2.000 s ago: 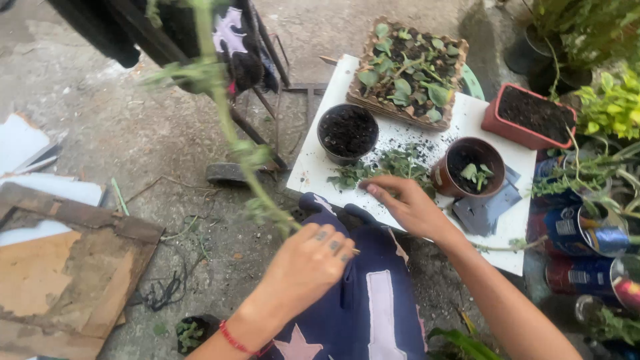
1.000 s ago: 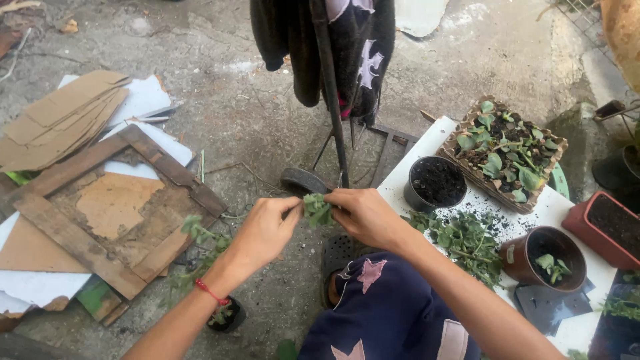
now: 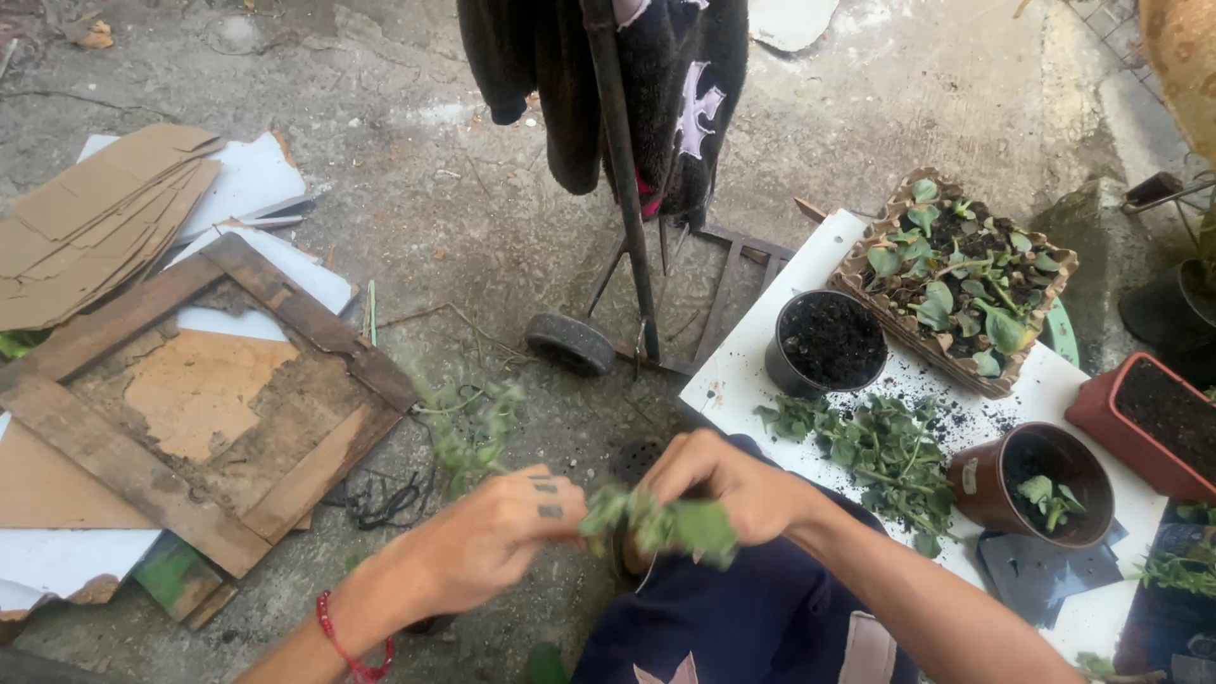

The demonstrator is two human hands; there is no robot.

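Observation:
A leafy green plant stem (image 3: pixel 665 522) is held in front of my lap between both hands. My left hand (image 3: pixel 518 527), with a red bracelet at the wrist, grips it, and more foliage (image 3: pixel 470 432) shows behind that hand. My right hand (image 3: pixel 727 484) pinches the stem close to its leaves; its fingertips are partly hidden. On the white board (image 3: pixel 1107 617) to the right lies a pile of leafy cuttings (image 3: pixel 879 451). Beside the pile stand a black pot of soil (image 3: pixel 831 342) and a brown pot (image 3: pixel 978 480) holding a small seedling (image 3: pixel 1050 499).
An egg-carton tray (image 3: pixel 959 361) of soil and seedlings sits at the board's back, near a red planter (image 3: pixel 1102 408). A metal cart frame (image 3: pixel 622 171) with a wheel (image 3: pixel 570 344) stands ahead, dark garments over it. A wooden frame (image 3: pixel 114 456) and cardboard (image 3: pixel 104 218) lie left.
The long stem rose high above my left hand two seconds ago. My right hand has left the cuttings pile and joined the left at the stem. The view has swung left.

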